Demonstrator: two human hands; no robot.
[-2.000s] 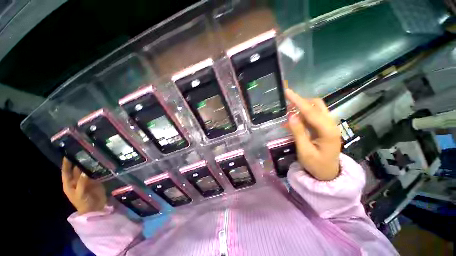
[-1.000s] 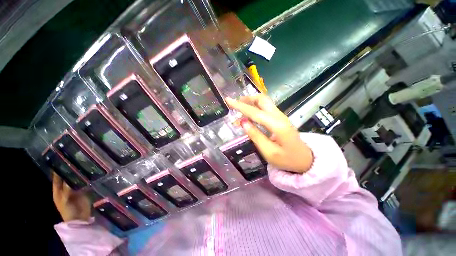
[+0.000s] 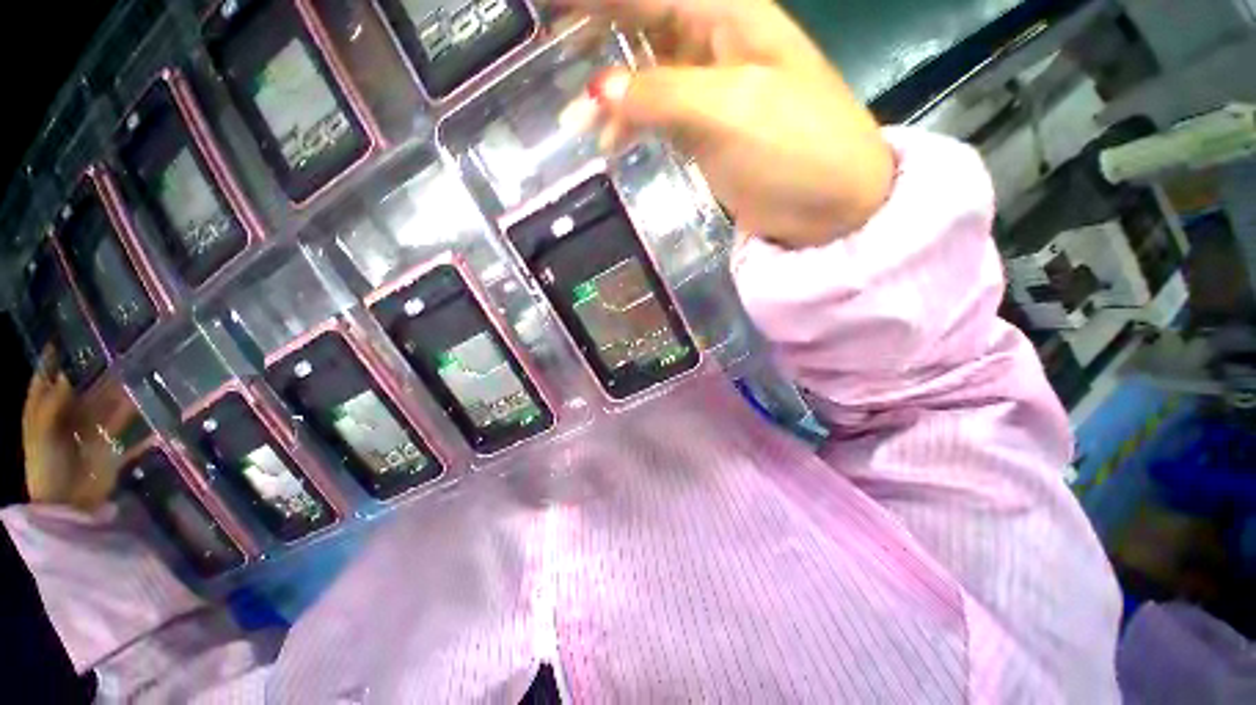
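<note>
A clear blister tray is held up in front of my chest, tilted, with strong glare. Two rows of pockets hold several phone units with black faces, bright reflective windows and pink edges. The upper row is cut off by the top of the picture. My right hand holds the tray at its right edge, slightly blurred, its fingertips partly lost in glare. My left hand holds the tray's left end, its fingers partly behind the clear plastic.
A green surface shows at the top right, with a dark rail along it. Grey-white machinery stands to the right, with a pale cylindrical arm. A blue area with yellow-black tape lies at the lower right.
The tray has moved closer and to the left, and its upper row is now partly out of the picture. My right hand has risen with it; my left hand has shifted left and up.
</note>
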